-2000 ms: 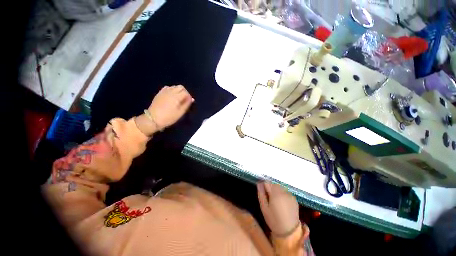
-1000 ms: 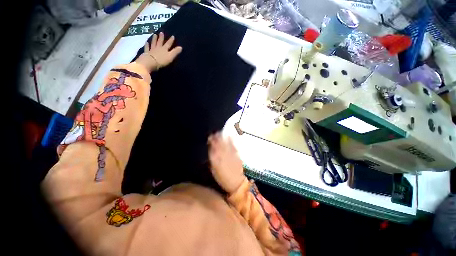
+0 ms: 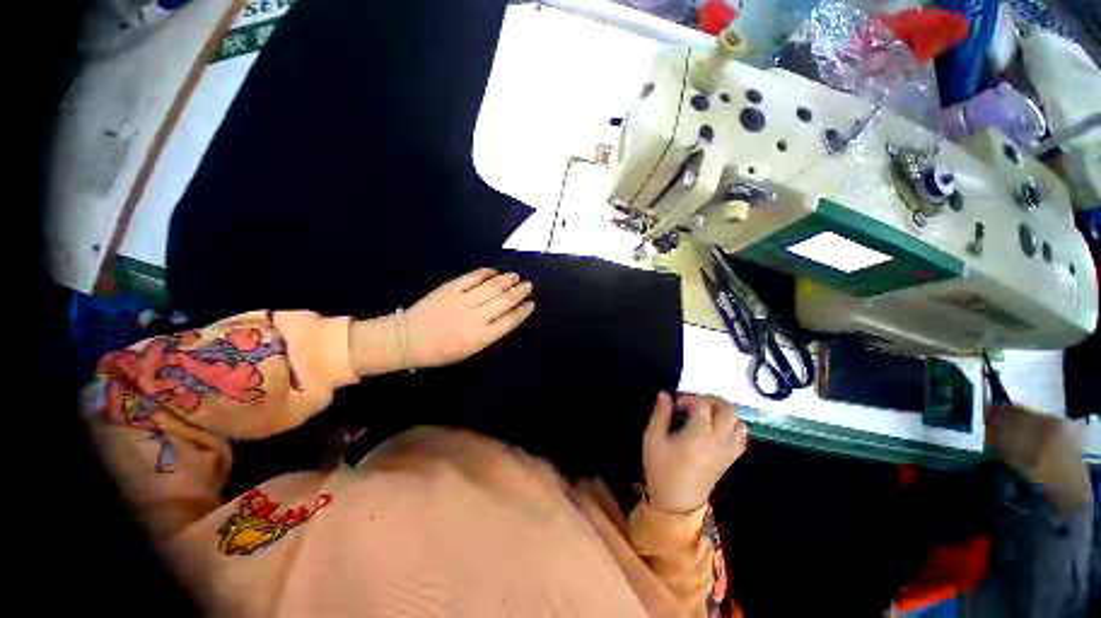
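The black fabric panel (image 3: pixel 350 157) covers the table left of the needle and hangs over the front edge towards the lap. Part of it reaches right to just below the presser foot and needle (image 3: pixel 652 239). My left hand (image 3: pixel 465 319) lies flat on the cloth, fingers pointing to the needle. My right hand (image 3: pixel 694 447) is at the table's front edge, thumb and fingers closed on the cloth's right corner. The cream industrial sewing machine (image 3: pixel 845 193) stands on the right with its screen lit.
Black-handled scissors (image 3: pixel 773 350) lie right of the needle. A flat dark rectangle (image 3: pixel 872 375) lies beside them. Another person's hand (image 3: pixel 1038 441) shows at the far right edge. An orange-red basket (image 3: pixel 948 573) is low right, clear plastic bags (image 3: pixel 851 48) behind the machine, a blue basket (image 3: pixel 109 324) at left.
My left hand has come down from the cloth's far part towards the needle. My right hand has moved right and now holds the cloth's corner. The cloth extends further right; another person's hand has appeared.
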